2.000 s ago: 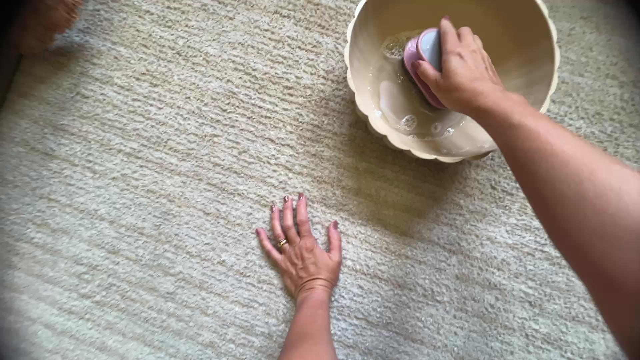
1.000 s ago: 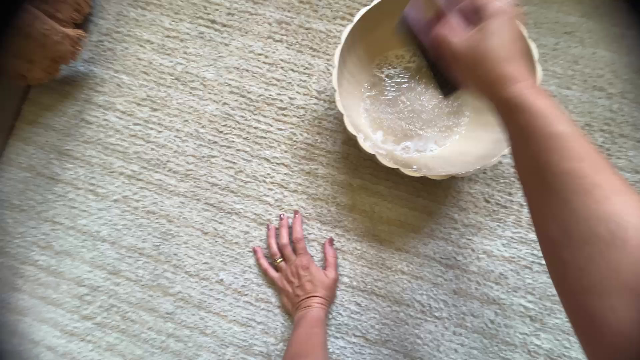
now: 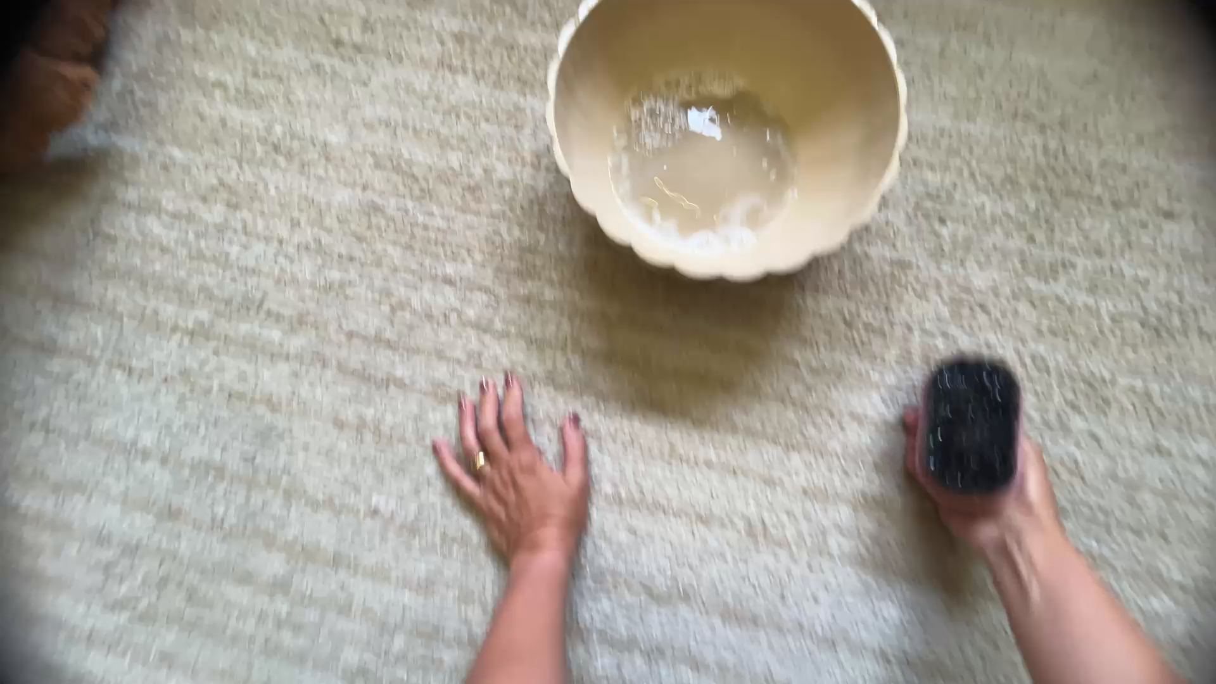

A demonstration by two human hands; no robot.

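Note:
My right hand holds a pink-bodied scrub brush at the right, its dark bristle face turned up toward the camera and wet-looking. My left hand lies palm down on the cream carpet, fingers spread, a gold ring on one finger. Beyond both hands, at the top, stands a beige bowl with a scalloped rim. Shallow water with bubbles and foam covers its bottom. Most of the right fingers are hidden behind the brush.
A brown object, too blurred to name, is at the upper left edge. The striped, textured carpet extends around the bowl and hands. The bowl casts a shadow on its near side.
My right hand has come out of the bowl with the brush, moved toward me and turned the bristles up. Foam and bubbles have spread on the water. My left hand remains flat on the carpet.

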